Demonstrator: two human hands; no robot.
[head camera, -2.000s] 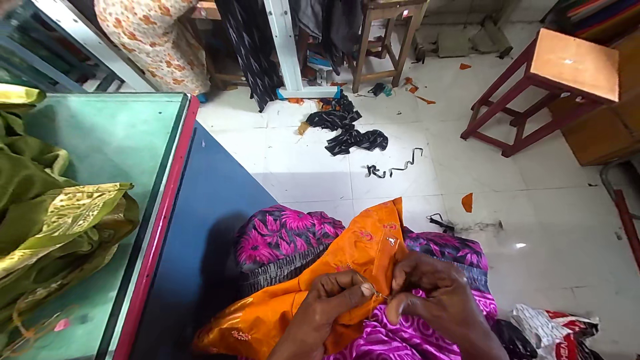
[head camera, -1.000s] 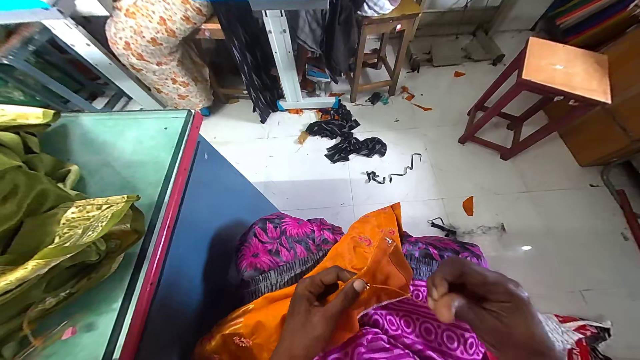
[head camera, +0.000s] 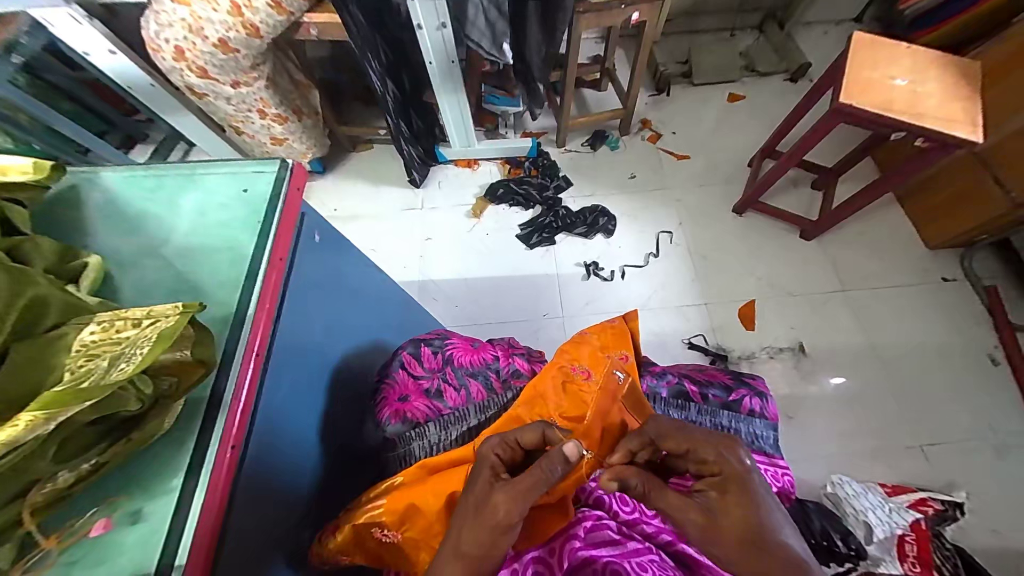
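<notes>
An orange embroidered fabric piece (head camera: 552, 400) lies across my lap over purple and black patterned clothing (head camera: 456, 372). My left hand (head camera: 520, 480) pinches the orange fabric near its edge, where a small metallic hook or fastener (head camera: 586, 454) shows by the thumb tip. Close beside it on the right, my right hand (head camera: 696, 480) has its thumb and fingers pinched together at the fabric's edge. A thin orange thread runs near the fingertips. Whether a needle sits between the right fingers cannot be told.
At the left, olive-green and gold fabric (head camera: 96, 360) rests on a glass-topped table (head camera: 184, 232) with a red edge. Black cloth scraps (head camera: 560, 220) and orange scraps (head camera: 746, 315) lie on the tiled floor. A wooden stool (head camera: 912, 84) stands at upper right; a person in floral clothing (head camera: 240, 72) is at upper left.
One second ago my right hand was drawn away to the right with a thread stretched between the hands; now it is back close beside my left hand at the fabric.
</notes>
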